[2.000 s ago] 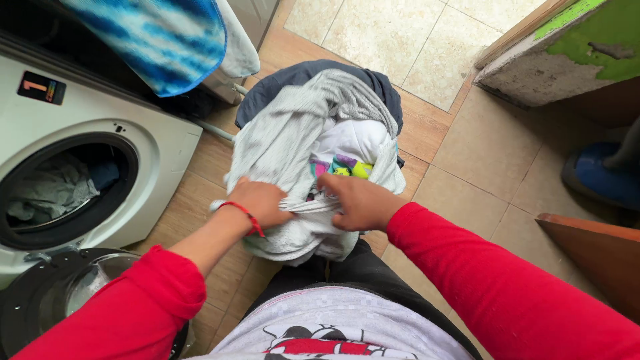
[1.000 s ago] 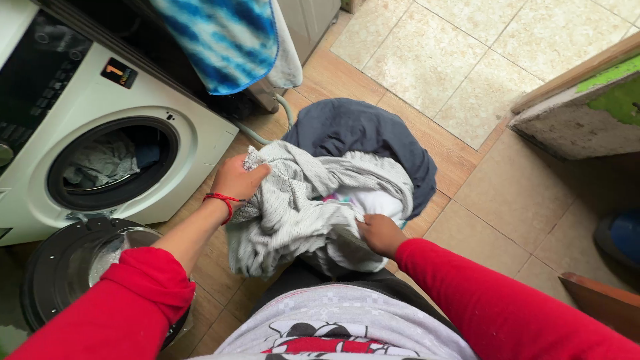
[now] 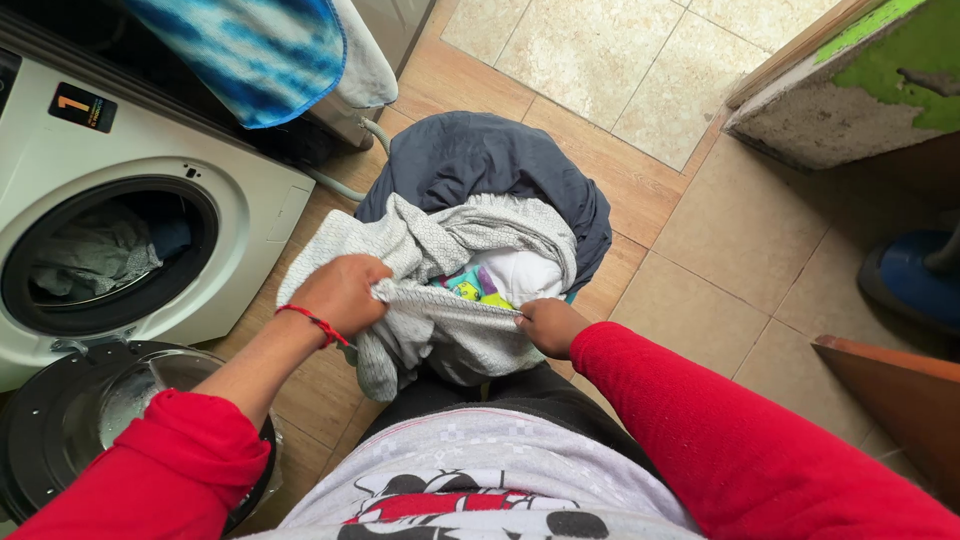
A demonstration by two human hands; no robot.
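A light grey patterned cloth (image 3: 465, 330) is stretched between my hands over a heap of laundry. My left hand (image 3: 341, 292), with a red cord at the wrist, is closed on its bunched edge. My right hand (image 3: 551, 326) pinches the same edge farther right. Behind that edge lie a white cloth (image 3: 521, 274) and a bright multicoloured cloth (image 3: 469, 285). Dark grey fabric (image 3: 495, 154) surrounds the far side of the heap; whatever holds the heap is hidden. Left of it, more laundry (image 3: 97, 251) sits inside the drum of a white front-loading washing machine (image 3: 255, 247).
The washing machine's round door (image 3: 45, 442) hangs open at lower left. A blue and white towel (image 3: 247, 52) hangs at upper left, above a grey hose (image 3: 334, 184). A wall end (image 3: 825, 127) and a wooden panel (image 3: 892, 405) stand at right.
My left hand has come down and toward the right hand since a second ago, and the cloth's near edge is now drawn straight between them. The multicoloured cloth shows more than a second ago.
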